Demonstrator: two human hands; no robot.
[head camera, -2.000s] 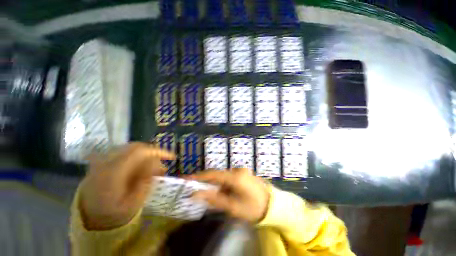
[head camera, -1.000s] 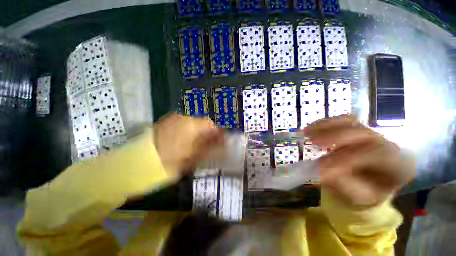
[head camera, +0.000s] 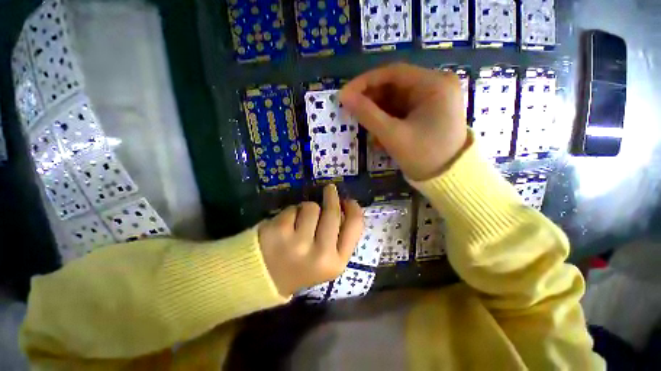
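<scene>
A white dotted metal dome sheet (head camera: 333, 138) lies over the keypad circuit board in the second column of the middle row. My right hand (head camera: 417, 119) pinches its upper right corner with thumb and forefinger. My left hand (head camera: 308, 239) is below, its index fingertip at the board's lower edge. A tilted carrier sheet with dotted pieces (head camera: 352, 283) sticks out from under my left hand, partly hidden by it. A blue uncovered board (head camera: 273, 138) lies to the left. My right hand hides part of the covered boards beside it.
More boards stand in rows, two blue ones (head camera: 257, 29) at the upper left and white-covered ones (head camera: 495, 112) at the right. A stock of dotted sheets (head camera: 83, 148) lies at left beside cloudy plastic film (head camera: 130, 94). A black smartphone (head camera: 603, 90) lies right, amid glare.
The view has shifted closer to the rows. My right hand moved left and up to the second-column board, now covered by a white sheet. My left hand came down to its lower edge.
</scene>
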